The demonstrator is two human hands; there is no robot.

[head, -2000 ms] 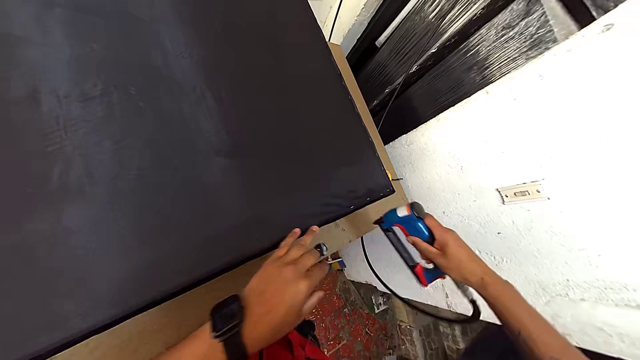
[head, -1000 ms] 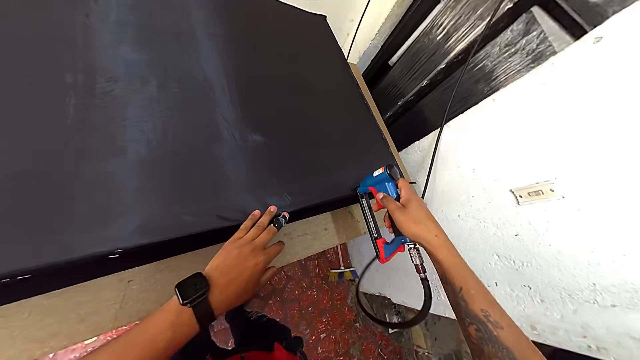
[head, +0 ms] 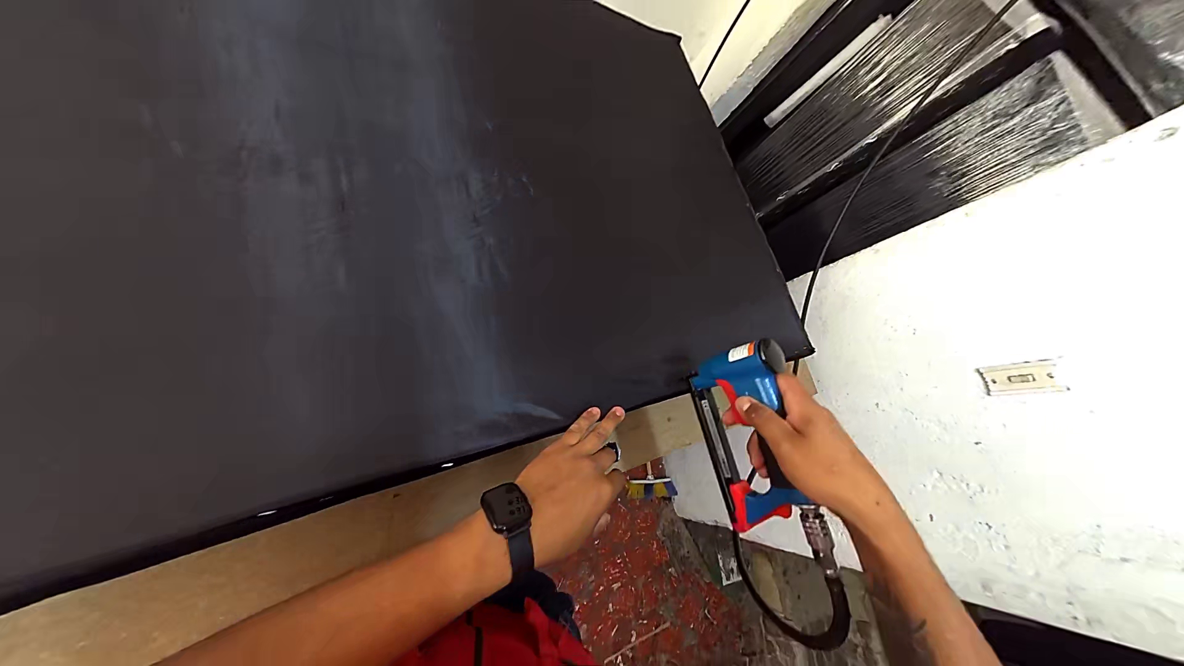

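A large panel covered in black fabric (head: 388, 231) lies on a wooden board (head: 305, 546) and fills the left and middle of the view. My right hand (head: 805, 444) grips a blue and red pneumatic staple gun (head: 740, 370), whose nose meets the panel's near edge a little left of the right corner. A black air hose (head: 823, 638) hangs from the handle's base. My left hand (head: 578, 481), with a watch on the wrist, rests its fingertips on the same edge left of the stapler; it holds nothing, its fingers slightly apart. Something dark sits at one finger.
A white wall with a light switch (head: 1022, 377) stands on the right. Dark frames wrapped in plastic film (head: 925, 120) lean behind the panel. A dark cable crosses before them. Below are a broom head (head: 651, 487) and a worn red floor (head: 638, 573).
Two seconds ago the staple gun was off the panel's corner; now its nose is at the near edge. The view has shifted somewhat.
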